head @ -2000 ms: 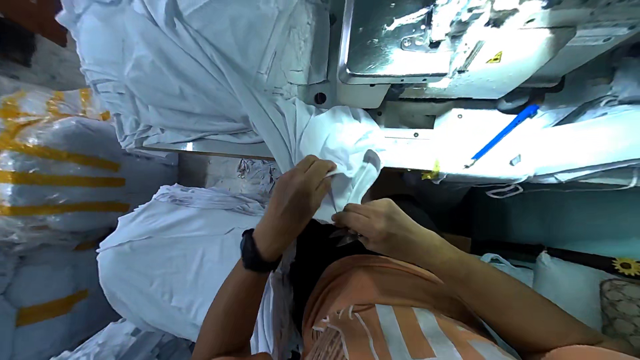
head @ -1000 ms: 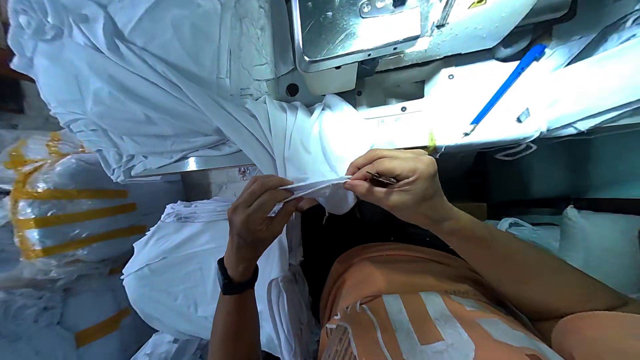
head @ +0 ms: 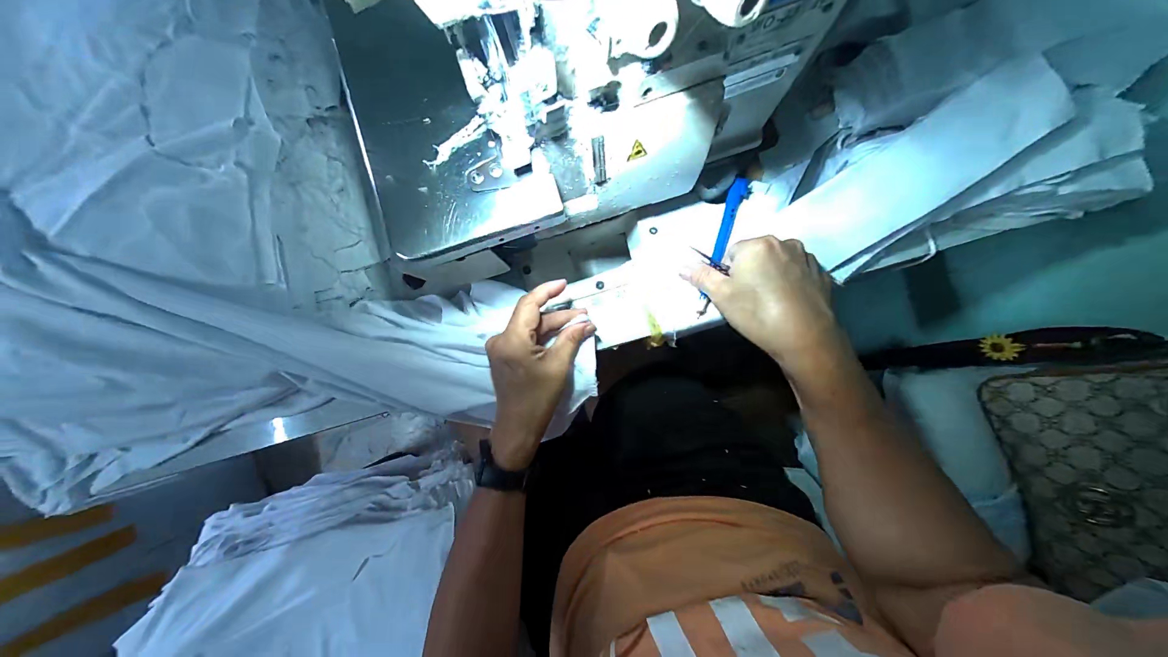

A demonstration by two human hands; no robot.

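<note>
My left hand (head: 538,351), a dark watch on its wrist, pinches the edge of a white fabric piece (head: 411,351) at the front of the sewing machine (head: 630,137). To the right, my right hand (head: 766,287) holds a small dark, pointed metal tool (head: 712,263) between thumb and fingers; its exact kind is hard to tell. Right behind that tool, a blue-handled tool (head: 730,219) lies on the machine's white front ledge. Whether the two touch cannot be told.
White fabric is heaped on the left of the table, and a folded white stack (head: 310,566) stands below it. More white cloth pieces (head: 949,164) lie at the right. A patterned brown bag (head: 1077,484) and a yellow-taped bundle (head: 73,557) flank my seat.
My hands have moved apart; the right one has let go of the fabric and moved right, beside the blue tool. The view has shifted clearly toward the machine.
</note>
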